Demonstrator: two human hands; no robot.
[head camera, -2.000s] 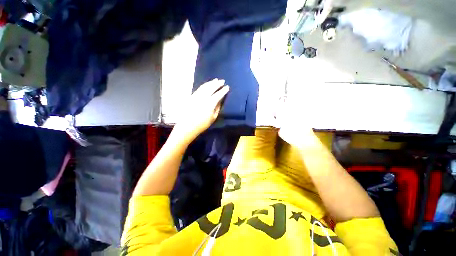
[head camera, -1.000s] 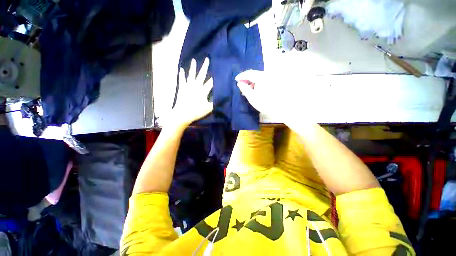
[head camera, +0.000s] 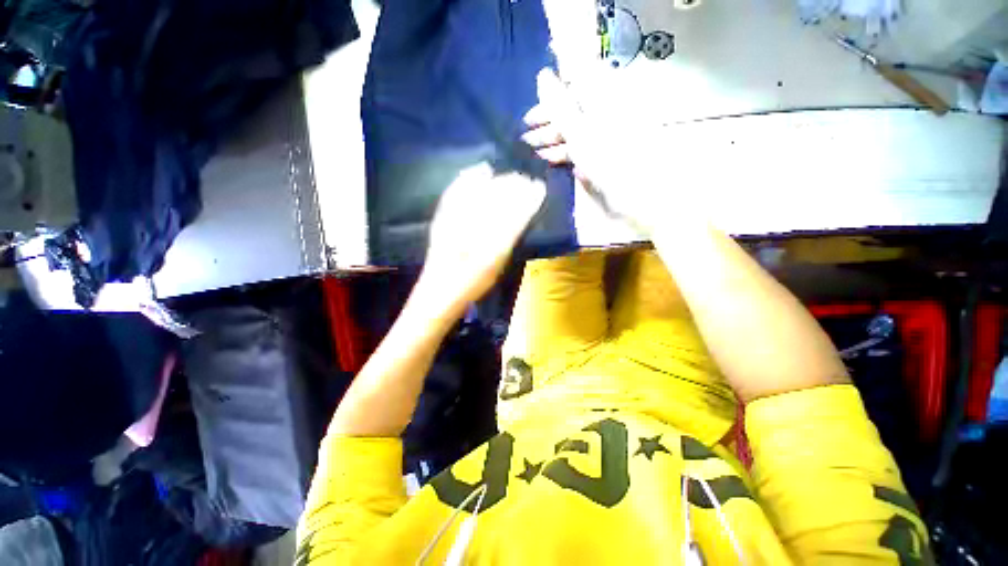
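Observation:
The navy fabric panel (head camera: 426, 111) lies over the pale table and reaches its front edge. A darker fold or strip crosses it near my hands. My left hand (head camera: 486, 216) is curled on the lower part of the panel, its fingers closed on the cloth near the right side. My right hand (head camera: 586, 149) is at the panel's right edge, fingers pointing left over the cloth, close to my left fingertips. Glare washes out both hands. Whether my right hand holds the cloth or a small tool is not visible.
A loose dark garment heap (head camera: 133, 122) lies at left beside a grey-green machine part (head camera: 20, 166). A wooden-handled tool (head camera: 912, 88) and white rag (head camera: 873, 13) lie at upper right. Below the table are a grey bag (head camera: 249, 415) and a red-rimmed basket (head camera: 923, 365).
My left hand, spread flat a second ago, has moved right and closed on the cloth. My right hand has moved slightly up. The panel appears wider and flatter; the view has shifted.

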